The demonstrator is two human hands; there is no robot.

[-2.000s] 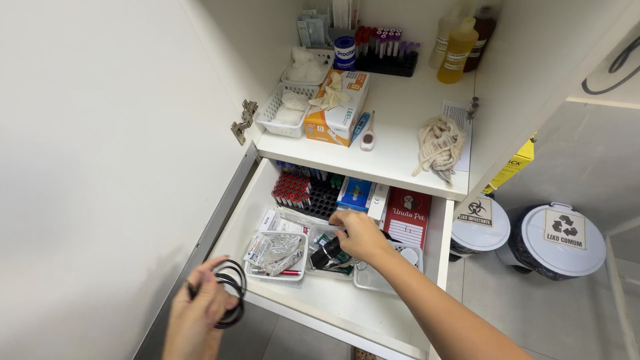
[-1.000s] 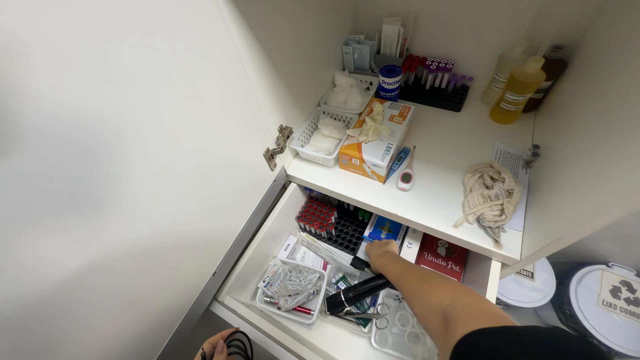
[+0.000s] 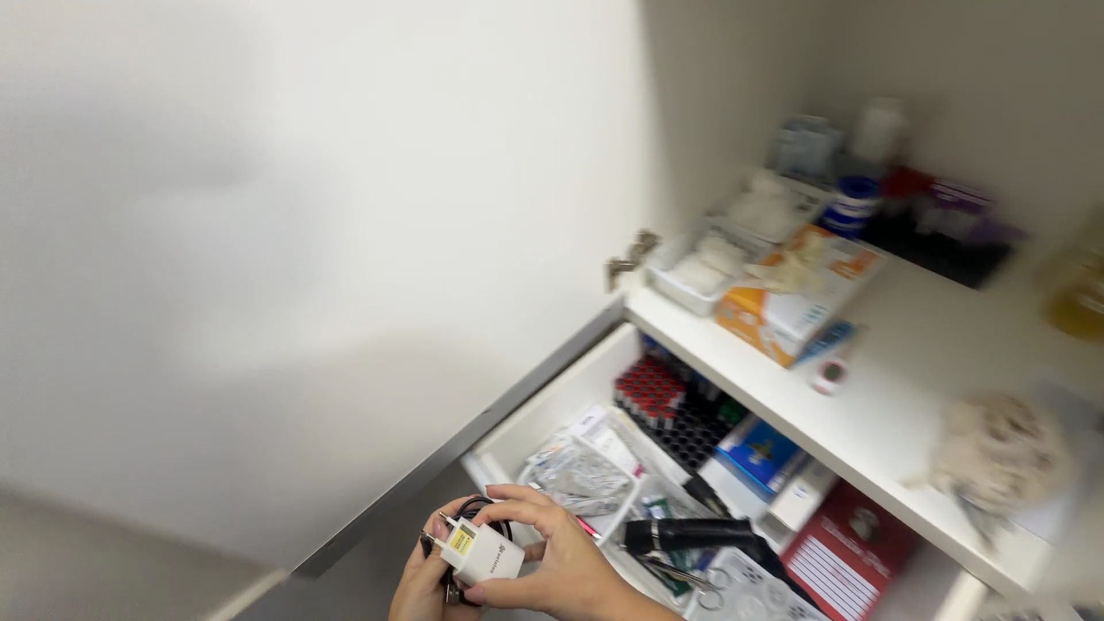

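Note:
At the bottom centre, my right hand [image 3: 561, 561] grips a white USB wall charger [image 3: 485, 554] with two plug pins and a yellow label. My left hand [image 3: 423, 578] is beside it, around a coiled black cable [image 3: 483, 511] that lies against the charger. Both hands are just in front of the open drawer [image 3: 552, 371]. Close to my right hand in the drawer are a basket of clear-wrapped items [image 3: 580, 476], a black cylindrical device [image 3: 686, 533] and metal scissors [image 3: 703, 582].
The drawer also holds red-capped tubes [image 3: 649, 388], a blue box [image 3: 763, 450] and a red box [image 3: 849, 548]. On the shelf [image 3: 931, 345] above stand a glove box [image 3: 793, 297], a thermometer [image 3: 830, 375] and a bundle of cord [image 3: 1000, 448]. A white door [image 3: 345, 216] fills the left.
My right hand has left the drawer and come to my left hand, and now holds a white charger. The black cable was in my left hand before. The view has swung left.

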